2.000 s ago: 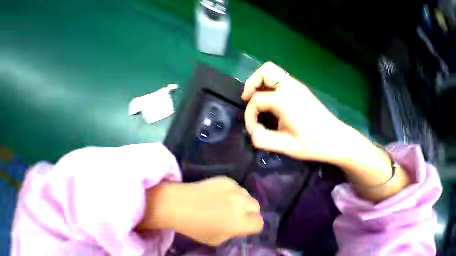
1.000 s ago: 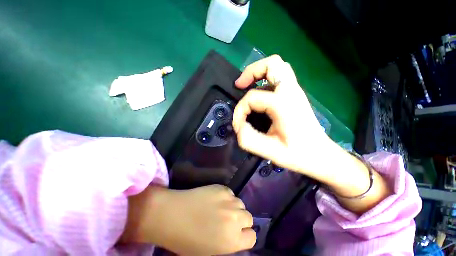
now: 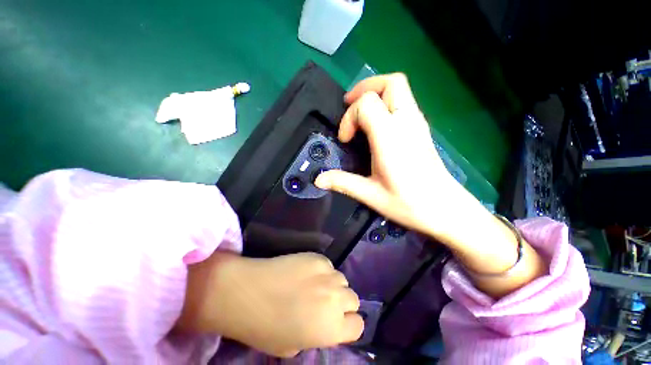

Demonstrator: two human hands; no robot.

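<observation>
A dark glossy phone unit lies in the black tray, with its round camera lenses at the upper end. A second phone unit lies to its right, partly covered by my hands. My right hand is over the tray, thumb and fingers apart; its thumb tip is at the right edge of the first phone's lens cluster. No object shows in it. My left hand is curled over the lower part of the phones. Its fingertips are hidden, and a greyish, see-through piece shows beside it.
A white scrap lies left of the tray on the green mat. A white bottle stands behind the tray. Clear sheet shows behind my right hand. Black trays or packs and a shelf are at the right.
My right hand has opened its thumb-and-finger ring, and the thumb has moved onto the edge of the lens cluster. My left hand stays almost in place. The view has shifted and sharpened.
</observation>
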